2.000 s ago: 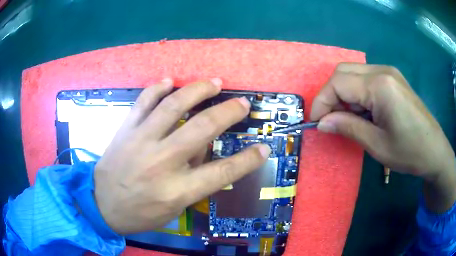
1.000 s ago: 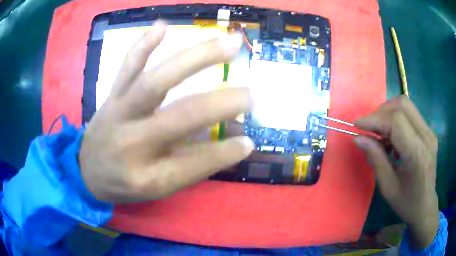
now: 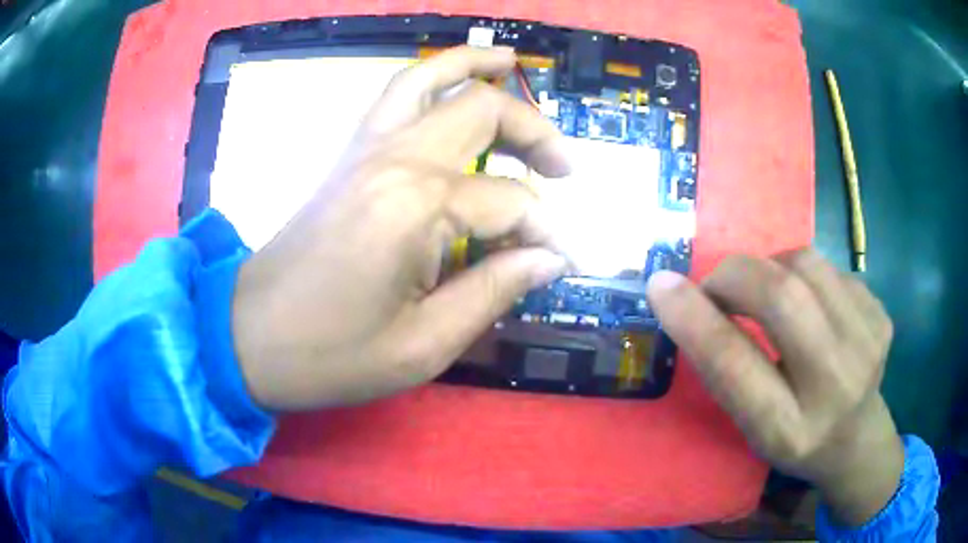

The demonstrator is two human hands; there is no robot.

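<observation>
An open tablet point(image 3: 525, 366) lies with its insides up. Its blue main board point(image 3: 594, 302) is at the right, with a bright, glaring shield cover point(image 3: 616, 202). My left hand point(image 3: 393, 233) is over the glaring battery point(image 3: 297, 138) and the board's left part, fingers bent, thumb tip at the shield's lower edge. Whether it pinches something small is hidden. My right hand point(image 3: 785, 361) is at the board's lower right corner. A thin grey strip, seemingly the tweezers point(image 3: 610, 284), runs from its fingertips along the shield's lower edge towards my left thumb.
The tablet lies on a red foam pad point(image 3: 510, 456) on a dark green surface point(image 3: 902, 138). A yellow-brown pry stick point(image 3: 846, 170) lies right of the pad. Red and dark wires point(image 3: 524, 85) show near the board's top left.
My left hand's fingers have bent in and its thumb has moved to the shield's lower edge. My right hand has moved left and down onto the board's corner. Earlier, the tablet and pad shifted up in view.
</observation>
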